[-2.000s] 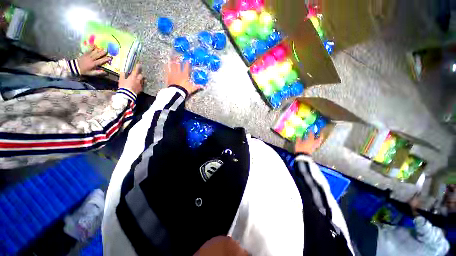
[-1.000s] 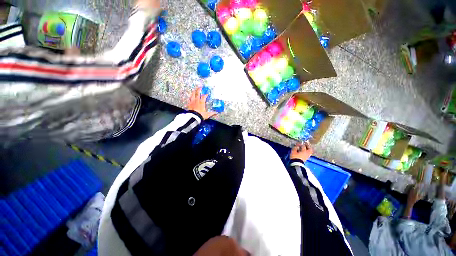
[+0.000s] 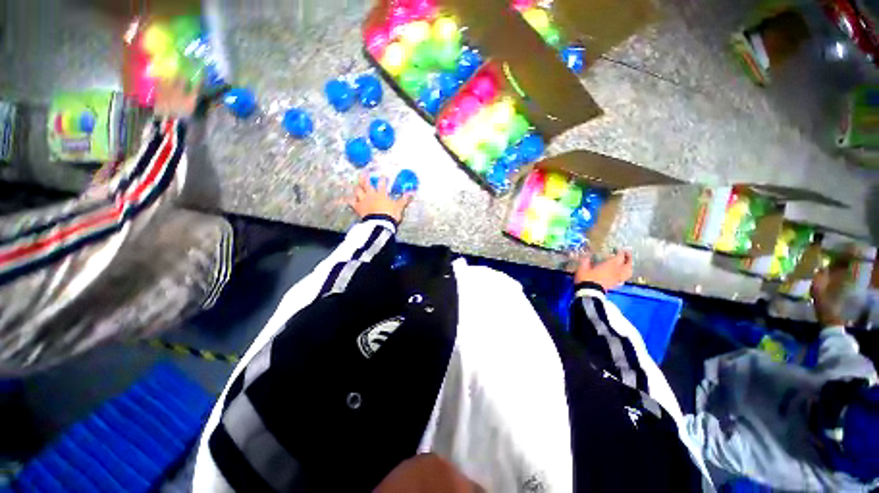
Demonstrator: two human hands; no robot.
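My left hand [image 3: 381, 200] is at the bench's front edge, its fingers curled on two blue balls [image 3: 405, 183]. More loose blue balls [image 3: 359, 151] lie beyond it. My right hand [image 3: 604, 270] is at the bench edge, fingers apart and empty, just right of the nearest display box [image 3: 547, 212]. That box holds pink, yellow, green and blue balls, with its brown lid flap [image 3: 617, 169] up. Two more open display boxes [image 3: 487, 125] with rows of coloured balls stand behind it to the left.
A neighbour's striped sleeve [image 3: 145, 183] reaches over the bench at left, by a ball-filled box [image 3: 173, 58] and a printed box [image 3: 85, 125]. A blue bin [image 3: 648, 323] is below the edge. Stacked blue bins [image 3: 120, 433] stand on the floor. Another worker [image 3: 771, 395] is at right.
My right hand has left the balls in the nearest box. My left hand has drawn back from the group of blue balls to two near the edge. A ball-filled box now shows at the neighbour's hand.
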